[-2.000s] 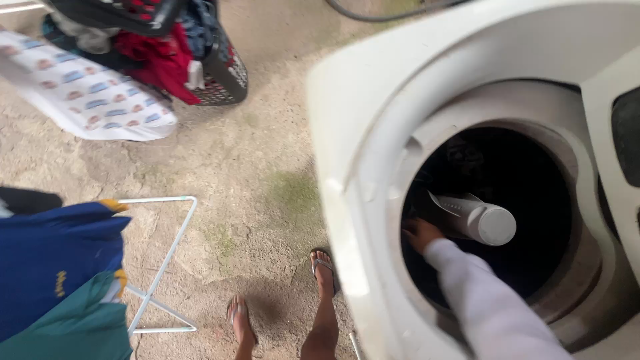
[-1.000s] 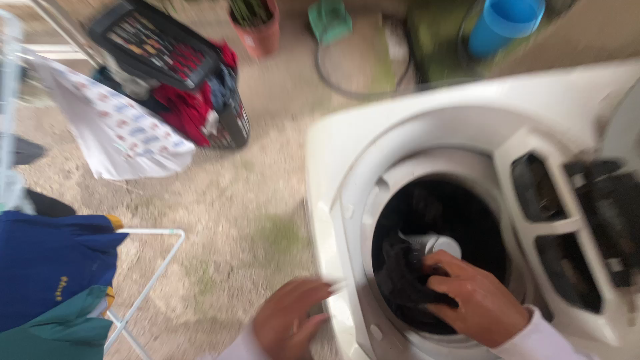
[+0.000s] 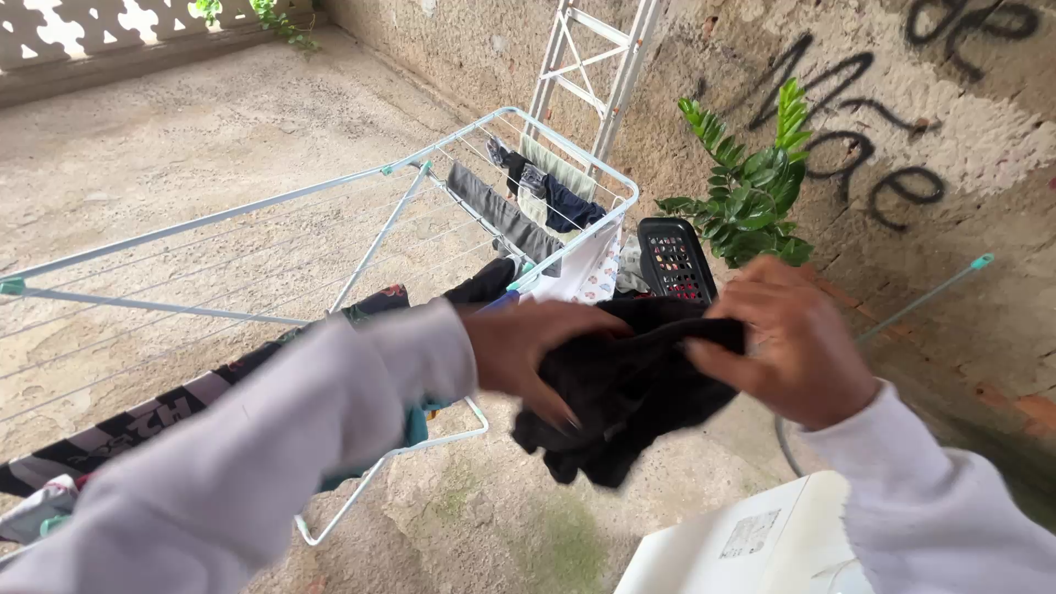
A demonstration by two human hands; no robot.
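A crumpled black cloth garment (image 3: 635,388) hangs between my two hands, above the ground. My right hand (image 3: 784,346) grips its upper right edge, with the thumb in front. At its left side is my left hand (image 3: 549,346), thumb and fingers spread around the cloth; blur hides whether they press on it. Behind and left of the hands stands a white folding drying rack (image 3: 247,206) with garments over its wires, among them grey trousers (image 3: 503,214) and a black garment with pale blocks and lettering (image 3: 157,412).
The white washing machine (image 3: 726,536) is at the lower right. A black plastic laundry basket (image 3: 678,260) with clothes stands beyond my hands, beside a leafy green plant (image 3: 755,198). A metal ladder (image 3: 594,74) leans at the rough wall, and a thin pole (image 3: 924,297) is at the right.
My right hand was at the dark cloth in the washer tub and has lifted a black garment out. My left hand has come to the cloth. The view has swung up toward the rack.
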